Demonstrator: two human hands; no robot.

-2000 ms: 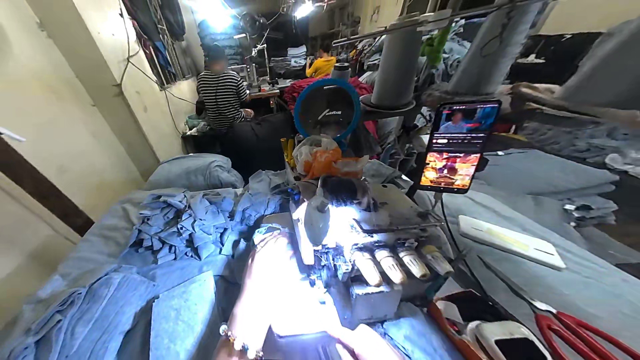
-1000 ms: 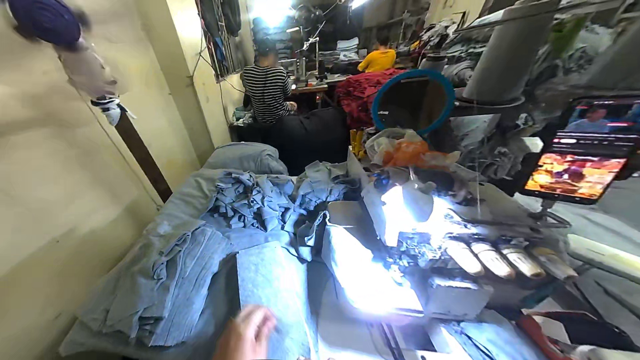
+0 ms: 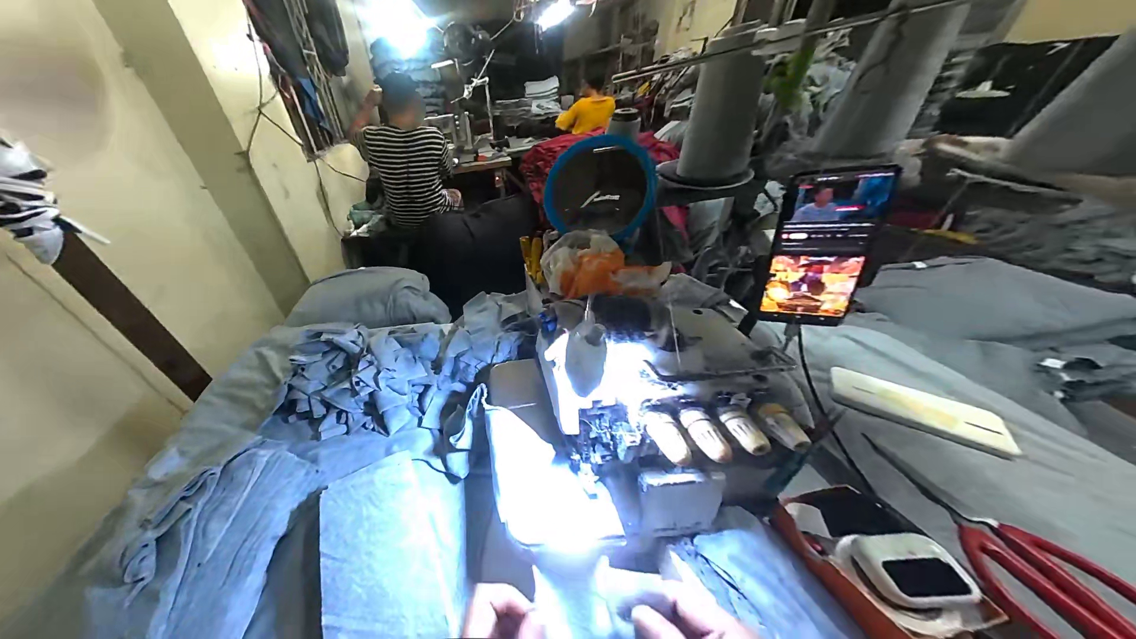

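At the bottom centre my left hand (image 3: 500, 611) pinches the left edge of a piece of pale blue fabric (image 3: 572, 596), which the lamp's glare partly washes out. To its right, my right hand (image 3: 679, 612) has its fingers curled on the same piece. Both hands are just in front of the lit bed plate of an overlock sewing machine (image 3: 603, 435), and the fabric's far end meets the plate's edge. A flat stack of blue fabric panels (image 3: 390, 541) lies to the left of my left hand.
Small cut fabric pieces (image 3: 355, 382) are heaped at the left. On the right are a phone on a holder (image 3: 825, 244), a white bar-shaped object (image 3: 923, 410), red-handled scissors (image 3: 1038, 568) and a box (image 3: 825, 568) holding a white device. Two people sit farther back.
One second ago a hand reached over the fabric stack at the left; now both hands are together at a piece in front of the machine. The view has swung right.
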